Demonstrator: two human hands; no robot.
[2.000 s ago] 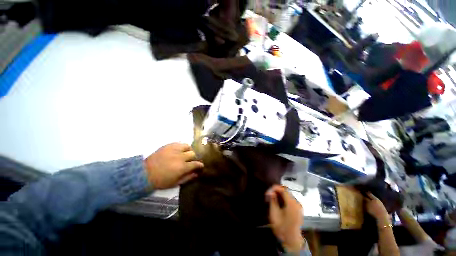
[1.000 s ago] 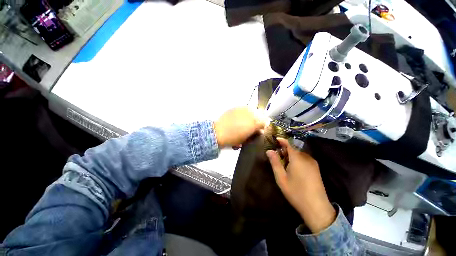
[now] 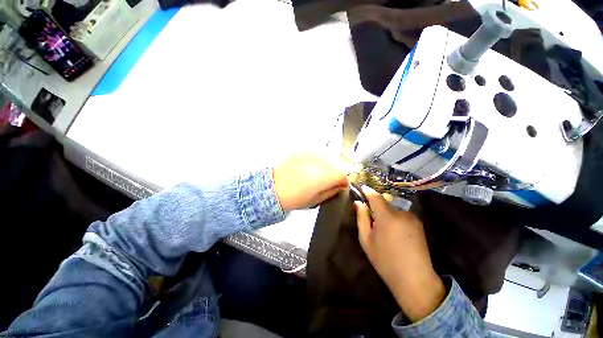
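Note:
A dark brown garment (image 3: 337,264) lies under the head of the white sewing machine (image 3: 489,112) and hangs over the table's front edge. My left hand (image 3: 307,179) is at the needle area, its fingers closed on the garment's edge, which is lit yellow by the lamp. My right hand (image 3: 400,247) is just right of it, holding small dark thread snips (image 3: 361,195) with the tips at the cloth edge. The needle itself is hidden by glare and the machine head.
A white table (image 3: 218,86) has blue tape (image 3: 132,53) at its left. A lit smartphone (image 3: 56,45) and a pale box (image 3: 106,28) stand at the far left. More dark cloth (image 3: 390,39) lies behind the machine. A ruler strip (image 3: 119,177) runs along the front edge.
Since a second ago the view has shifted slightly closer to the machine. My hands have stayed at the needle area, and the snips now show between them. Earlier my right hand was lower, away from the needle.

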